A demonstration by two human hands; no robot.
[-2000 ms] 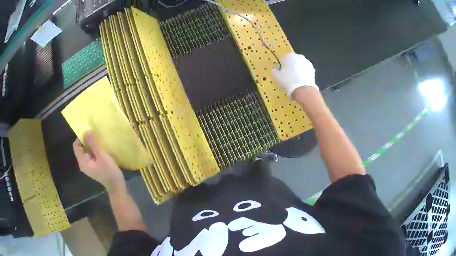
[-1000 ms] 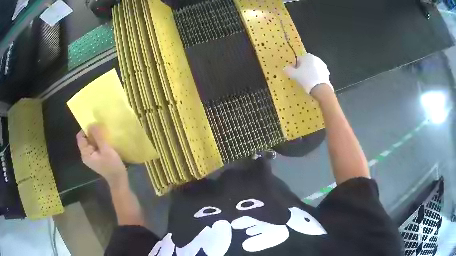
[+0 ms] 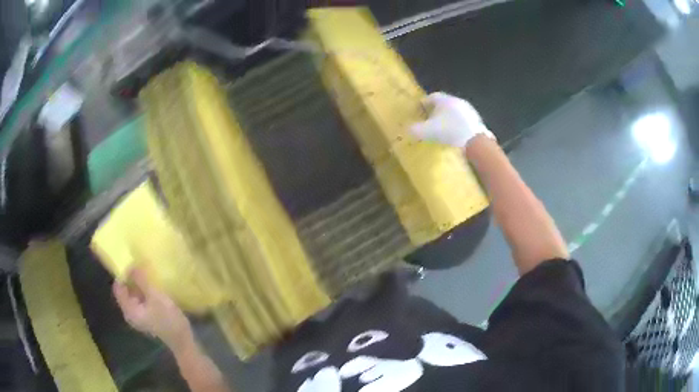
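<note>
The view is blurred. My bare left hand (image 3: 152,306) holds a plain yellow sheet (image 3: 146,245) by its lower left part, beside a stack of yellow boards (image 3: 180,168). My white-gloved right hand (image 3: 454,122) has its fingertips against a yellow board (image 3: 375,84) at the right end of the green-edged row (image 3: 356,230). A second yellow surface shows along that board's left side. A grey wire (image 3: 257,50) runs towards the board's top; its end is hidden or blurred, and what the glove grips is unclear.
Another yellow board (image 3: 61,314) lies at far left. A green board (image 3: 119,157) is behind the stack. A black mat (image 3: 529,69) extends right, with its edge beyond my right hand. White paper (image 3: 61,107) is at upper left. A black mesh item (image 3: 663,321) stands at lower right.
The right-end board now shows two yellow surfaces at an angle instead of one flat dotted face. The wire no longer shows across it. The left hand still holds the sheet. The camera view has shifted.
</note>
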